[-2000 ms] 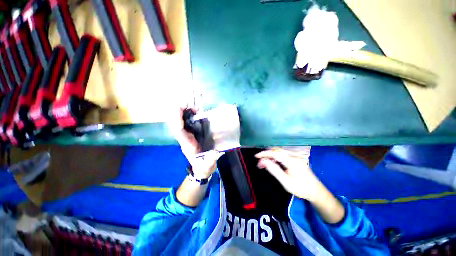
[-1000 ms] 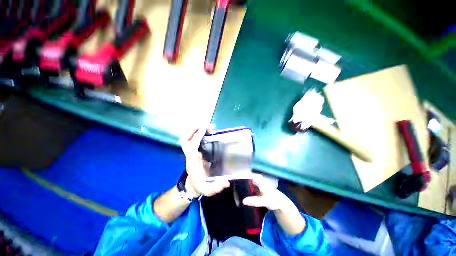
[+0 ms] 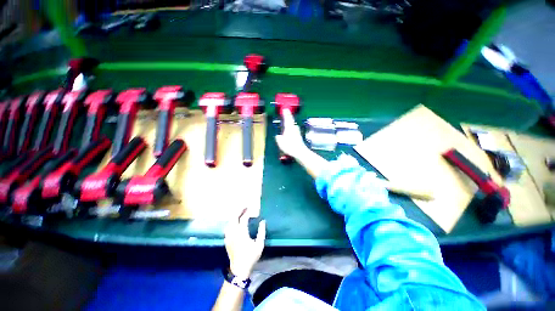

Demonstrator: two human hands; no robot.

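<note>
My right hand point(image 3: 290, 137) reaches over the green bench and is on a red-and-black tool point(image 3: 287, 104), around its handle below the red head. The tool lies or stands upright in view beside the cardboard's right edge; my hand hides much of the handle. My left hand point(image 3: 244, 240) is empty at the bench's front edge, thumb and fingers apart. Silver metal covers point(image 3: 333, 133) lie just right of my right hand. The mallet's wooden handle point(image 3: 409, 191) shows partly past my right sleeve; its head is hidden.
Rows of red-and-black tools point(image 3: 210, 130) lie on cardboard point(image 3: 224, 197) at the left. A tilted cardboard sheet point(image 3: 426, 155) lies at the right, with another tool point(image 3: 476, 177) on it. Silver and dark parts point(image 3: 503, 161) lie beyond. A green rail point(image 3: 365, 76) crosses behind.
The view has moved up to show more bench. My right arm has stretched forward with the tool, which was at my lap. My left hand has let go of the tool and metal piece.
</note>
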